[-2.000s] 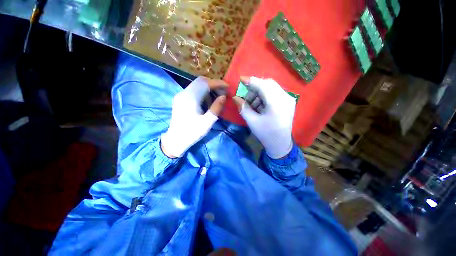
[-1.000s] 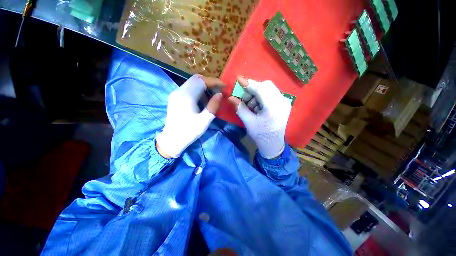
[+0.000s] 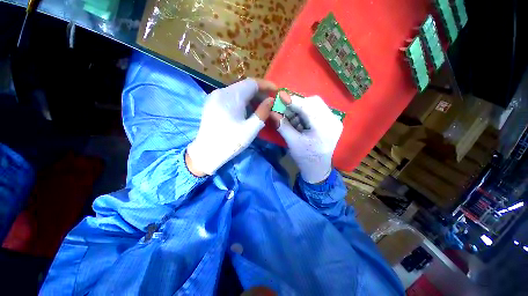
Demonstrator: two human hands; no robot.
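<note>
My right hand, in a white glove with bare fingertips, holds a green circuit board with a pale green top at the red mat's near edge. The board's far end shows beyond the hand; its middle is hidden. My left hand, gloved the same way, has its thumb and forefinger at the board's left end. I cannot tell whether they grip anything. Another circuit board with exposed silvery squares lies slanted on the red mat.
A tan sheet with orange-brown pieces and shiny film lies left of the mat on the green-topped bench. Boards with pale green strips stand at the mat's right edge. Cartons are at the right. Blue cloth shows at the far left.
My left hand has moved right and up to the board's end. The board in my right hand shows more of its edge. Blue cloth has appeared at the far left.
</note>
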